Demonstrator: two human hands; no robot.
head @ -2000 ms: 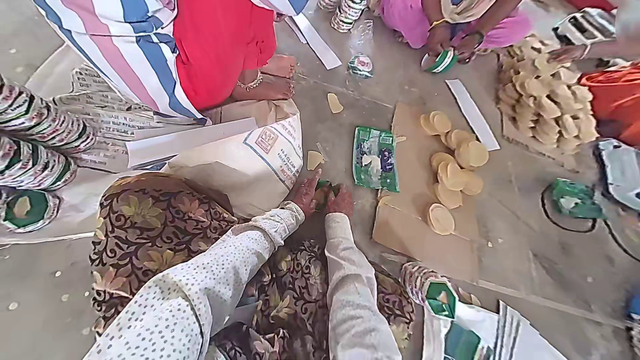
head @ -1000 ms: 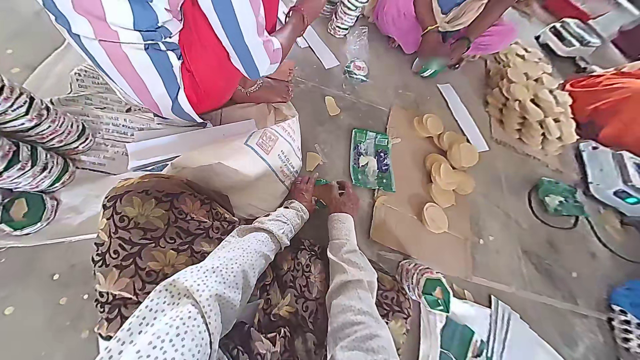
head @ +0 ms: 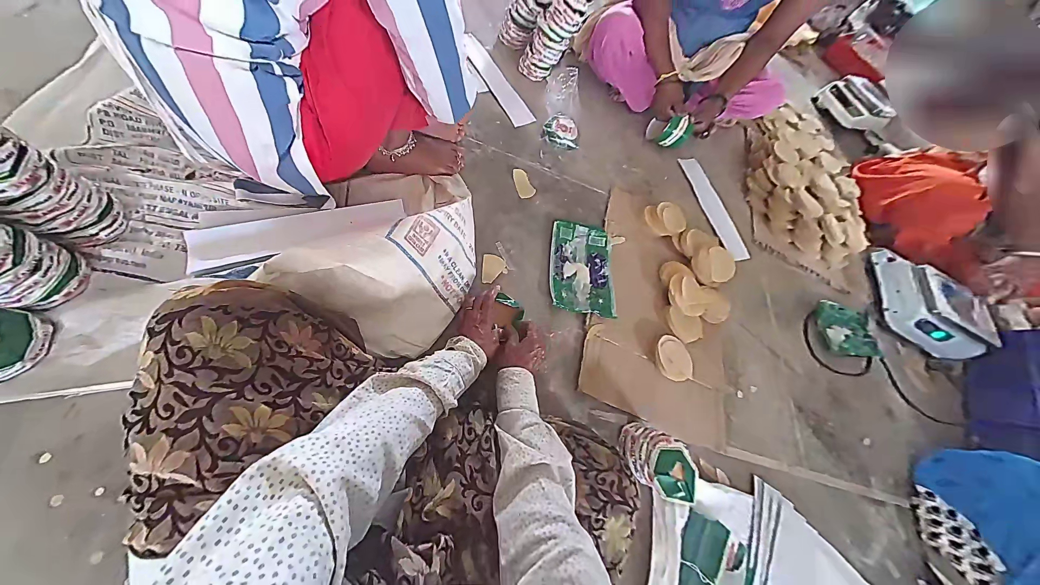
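My left hand (head: pixel 481 319) and my right hand (head: pixel 521 348) are close together on a small green packet (head: pixel 509 305) near the floor, at the edge of the patterned skirt. Their fingers hide much of it, and the grip of each is unclear. Just beyond my left hand lies a pale yellow disc piece (head: pixel 492 268). A green printed plastic wrapper (head: pixel 582 270) is flat on the floor to the right. Beside it, round pale yellow discs (head: pixel 689 294) lie in small stacks on a cardboard sheet (head: pixel 650 394).
A printed sack (head: pixel 382 268) lies at the left. Stacks of round packets (head: pixel 41 195) stand farther left. Digital scales (head: pixel 934 305), a heap of discs (head: pixel 804 187) and a cable are at the right. People sit around, one holding a green-and-white packet (head: pixel 672 131).
Both my hands stay near the same spot, with the fingers shifted around the green packet. The arm of the person in stripes, seen reaching down one second ago, is out of sight.
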